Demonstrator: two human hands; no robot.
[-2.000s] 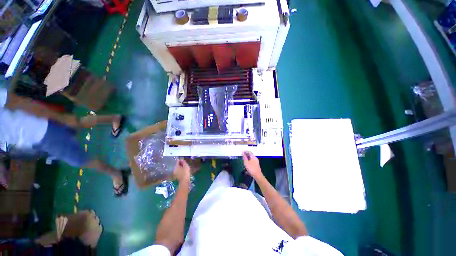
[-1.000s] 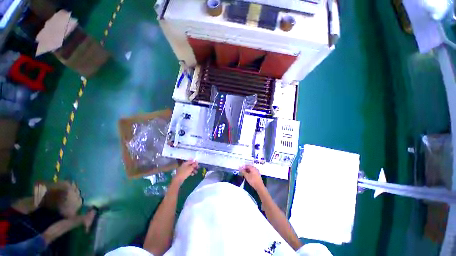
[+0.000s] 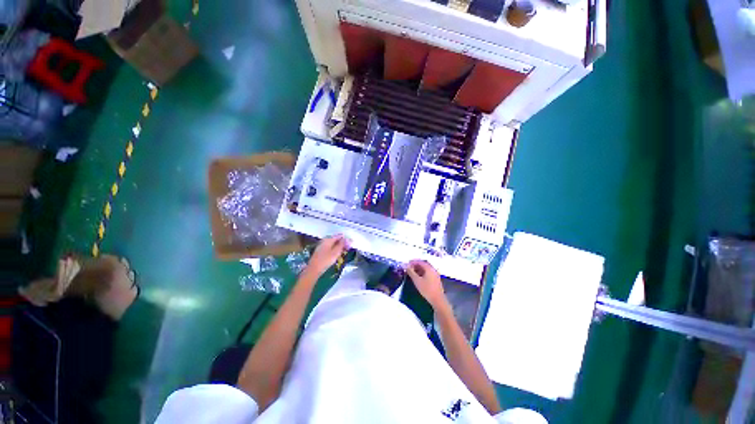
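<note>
A dark product box (image 3: 382,184) in loose clear film lies on the pale sealer bed (image 3: 331,178), its far end at the rollers. The long sealing bar (image 3: 356,222) runs across between the box and me. My left hand (image 3: 333,248) is at the machine's front edge, left of the box, fingers bent together. My right hand (image 3: 420,272) is at the same edge further right, fingertips pinched. Neither hand touches the box. Any thin clear film between the fingertips is too small to make out.
Dark tunnel rollers (image 3: 414,112) lead to reddish-brown flaps (image 3: 406,65). A control box (image 3: 488,215) stands right of the bed. A scrap carton (image 3: 217,207) with clear film is on the floor at left. A white sheet stack (image 3: 542,315) lies at right. Another person's head (image 3: 112,286) shows at lower left.
The view has turned and shifted, so the machine appears tilted. The boxed film still lies on the bed. My hands stay at the front edge. The walking person seen at left two seconds ago is gone.
</note>
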